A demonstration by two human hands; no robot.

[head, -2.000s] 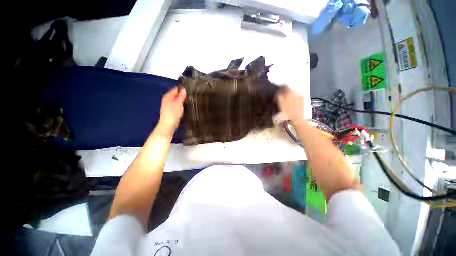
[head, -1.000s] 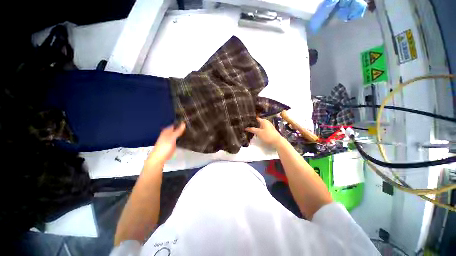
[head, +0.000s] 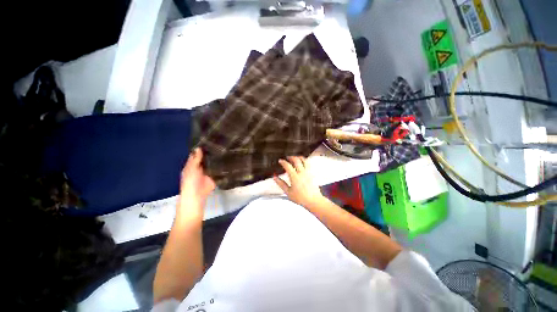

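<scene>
A dark brown plaid garment (head: 269, 116) lies over the right end of the navy pressing board (head: 128, 158), its upper part spread out with pointed folds. My left hand (head: 195, 177) grips the garment's lower left edge, with the fingertips at the cloth. My right hand (head: 298, 178) is at the garment's lower edge, fingers apart; whether it pinches the cloth is unclear. The iron's tan wooden handle (head: 354, 136) shows just right of the garment, with red and white fittings behind it.
A white table (head: 189, 67) carries the board, with a silver metal fixture (head: 292, 13) at its far side. Grey checked cloth (head: 397, 155) lies by the iron. Hoses (head: 455, 100) hang right. A green box (head: 410, 207) stands below. A dark garment pile (head: 73, 244) is at left.
The garment has been turned and laid flatter, its upper part spreading further right. My right hand has moved left along its lower edge. The camera view has shifted.
</scene>
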